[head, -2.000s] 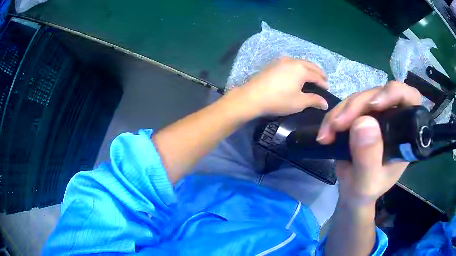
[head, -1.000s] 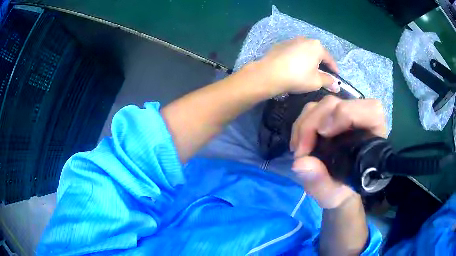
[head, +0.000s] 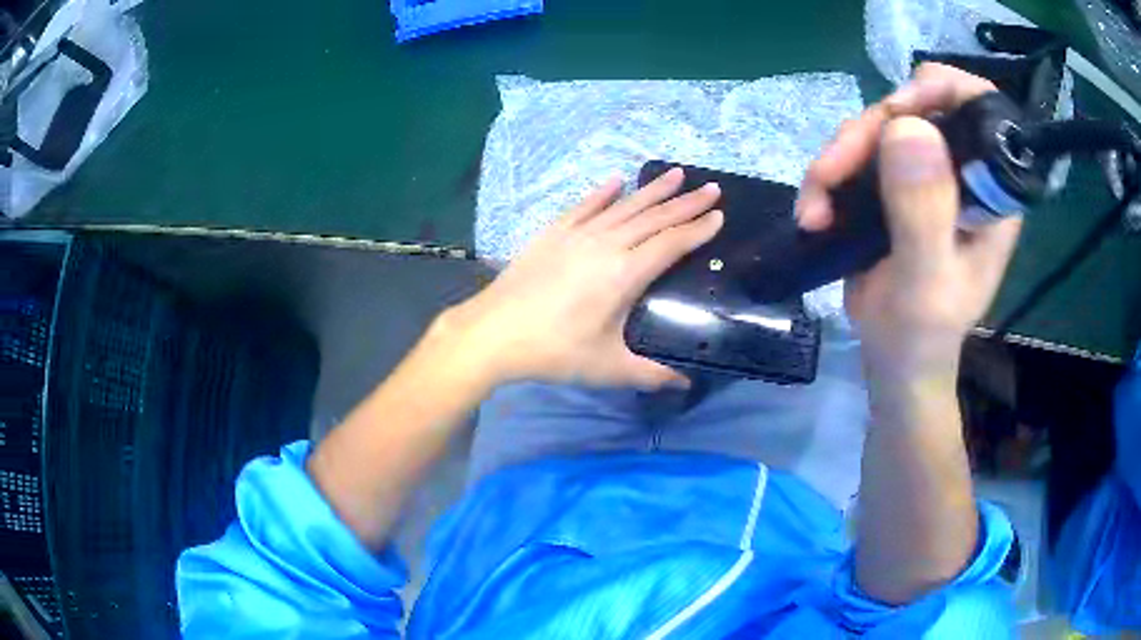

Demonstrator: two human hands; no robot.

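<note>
A glossy black device housing (head: 720,328) lies partly on bubble wrap (head: 551,138) and juts over the bench's front edge above my lap. A bright dot shows near the middle of its back. My left hand (head: 582,281) lies spread on the housing's left side, with its thumb at the near edge. My right hand (head: 926,238) is closed around a black electric screwdriver (head: 851,231). The screwdriver slants down and left, its front end over the housing. I cannot make out its bit or any screw.
Black brackets (head: 1020,63) lie on wrapping at the back right. Another black piece (head: 69,106) lies on white wrapping at the far left. A blue tray (head: 466,13) stands at the bench's back. Dark crates (head: 175,438) stand left of my legs. A blue sleeve (head: 1107,500) shows at right.
The view has turned and shifted. My left hand has gone from gripping the housing's far side to lying spread on its back, now in plain view. The screwdriver has swung up and right.
</note>
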